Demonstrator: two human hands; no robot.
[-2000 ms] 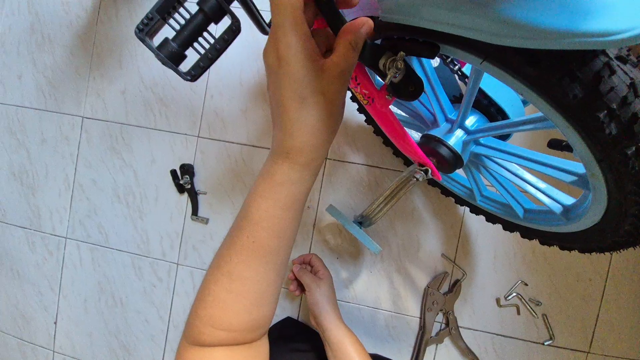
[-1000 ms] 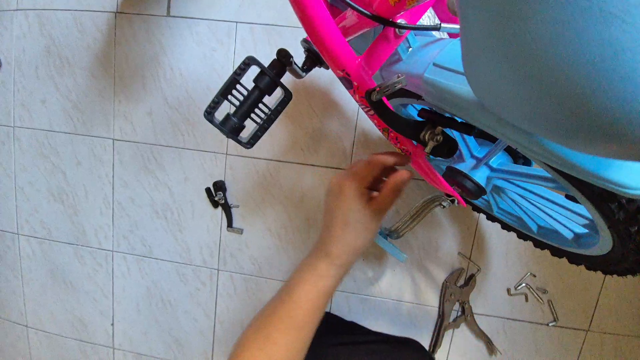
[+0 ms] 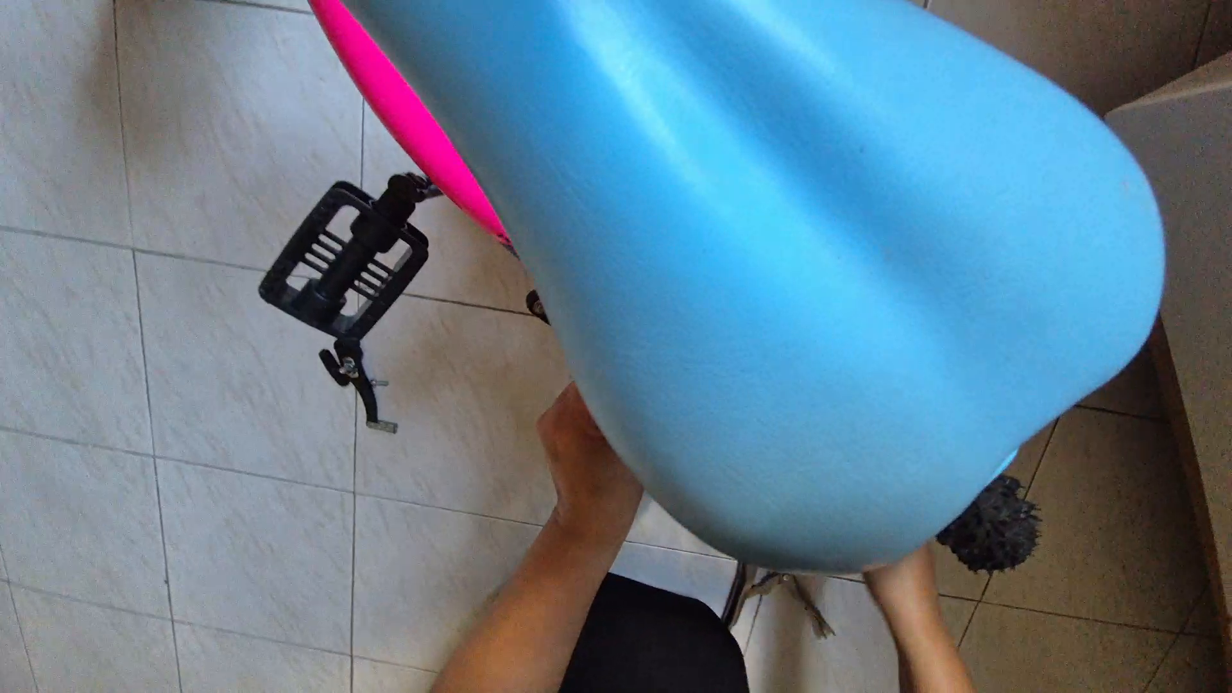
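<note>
A light blue bicycle saddle (image 3: 818, 289) fills the middle and right, hiding most of the bike below it. My left hand (image 3: 587, 452) reaches under the saddle's left edge; its fingers are hidden, so what it touches cannot be told. Only the wrist end of my right hand (image 3: 895, 577) shows below the saddle, near the knobby black tyre (image 3: 996, 527); the rest is covered. Part of the pink frame (image 3: 414, 115) and a black pedal (image 3: 346, 260) show at left. A black brake arm (image 3: 358, 380) lies on the floor just below the pedal in view.
Locking pliers (image 3: 760, 587) lie on the tiled floor, partly hidden by the saddle. A pale piece of furniture (image 3: 1184, 192) stands at the right edge. My dark-clothed knee (image 3: 654, 640) is at the bottom.
The view has shifted so the saddle now covers the wheel and the loose metal pieces seen earlier. My left hand has gone under the saddle's edge, and my right forearm now shows at lower right.
</note>
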